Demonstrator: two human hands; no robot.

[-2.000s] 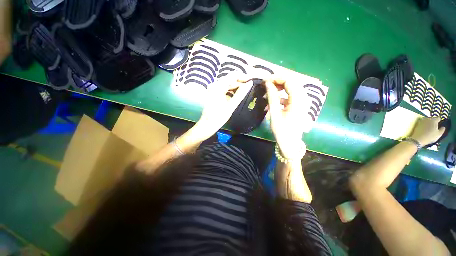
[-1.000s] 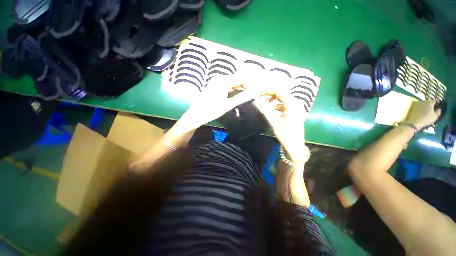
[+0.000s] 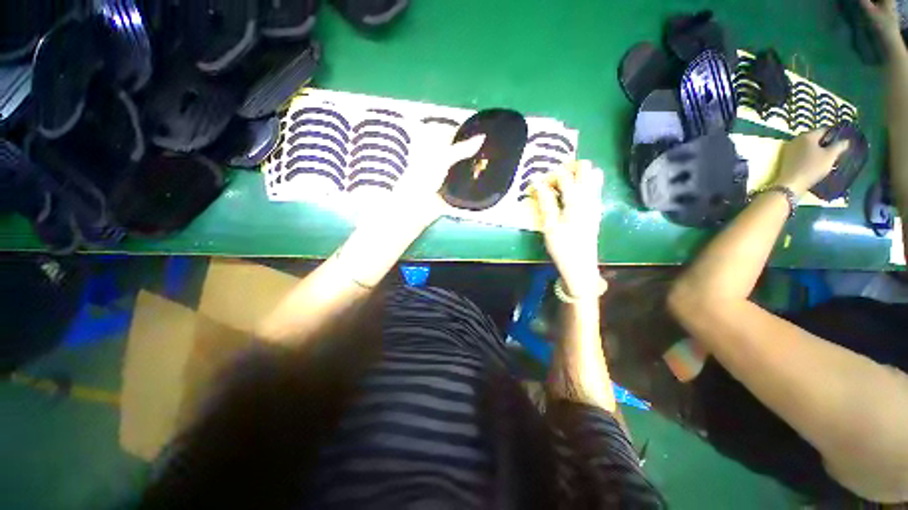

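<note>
My left hand point(image 3: 438, 174) holds a black oval base point(image 3: 498, 149) by its left side, above the pad sheet. The base's flat face with a small central slot faces up. My right hand point(image 3: 567, 204) is just right of the base, over the sheet's right end, fingers bent and apart; whether a thin pad is on the fingertips cannot be told. The white pad sheet point(image 3: 378, 118) lies on the green bench with columns of dark arcs at left and at right. Its middle is partly hidden by my left hand and the base.
A large heap of black bases point(image 3: 189, 110) lies at left. A smaller group of bases point(image 3: 692, 179) lies at right. Beyond it a neighbour's hand point(image 3: 811, 159) holds a base by another pad sheet point(image 3: 821, 105). An open carton point(image 3: 164, 344) stands below the bench edge. Another arm shows top right.
The base has moved up from the bench edge over the sheet, flat face showing. My right hand has come away from it. More bases lie in the right group. The view has shifted.
</note>
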